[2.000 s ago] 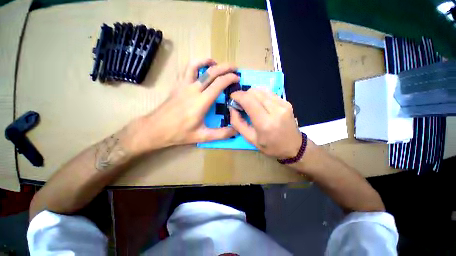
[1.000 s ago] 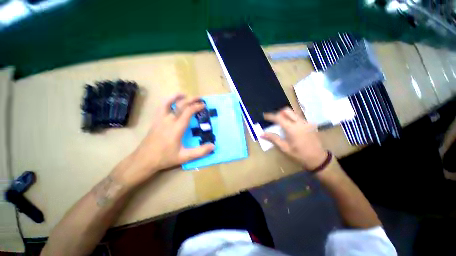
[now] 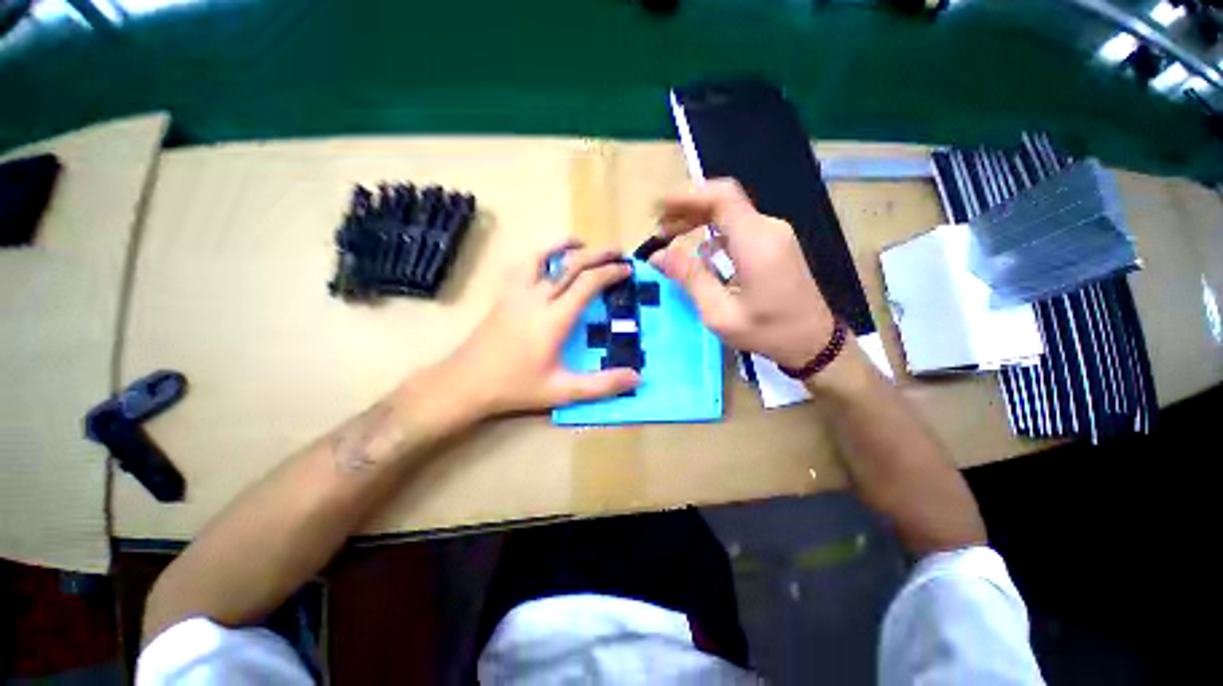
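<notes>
The blue fixture [image 3: 677, 382] lies on the cardboard in front of me. A black housing [image 3: 622, 346] with a small light patch sits upright in it, among black pads. My left hand [image 3: 550, 335] spans the housing, with thumb at its near end and fingers at its far end. My right hand [image 3: 758, 288] is above the fixture's right edge and pinches a small dark piece [image 3: 653, 247] near the housing's far end. The black sheet [image 3: 785, 168] with a white edge lies right of the fixture, partly hidden by my right hand.
A row of black housings [image 3: 402, 244] stands at the left. Two loose housings [image 3: 137, 432] lie far left. At the right are a white box [image 3: 939, 302], a grey-silver stack [image 3: 1053, 235], striped strips [image 3: 1107, 362] and a grey metal strip [image 3: 879, 169]. Green surface [image 3: 402, 81] runs behind.
My right hand has moved from the black sheet's near end back to the fixture and now pinches a dark piece. My left hand stays around the housing. The camera view has shifted.
</notes>
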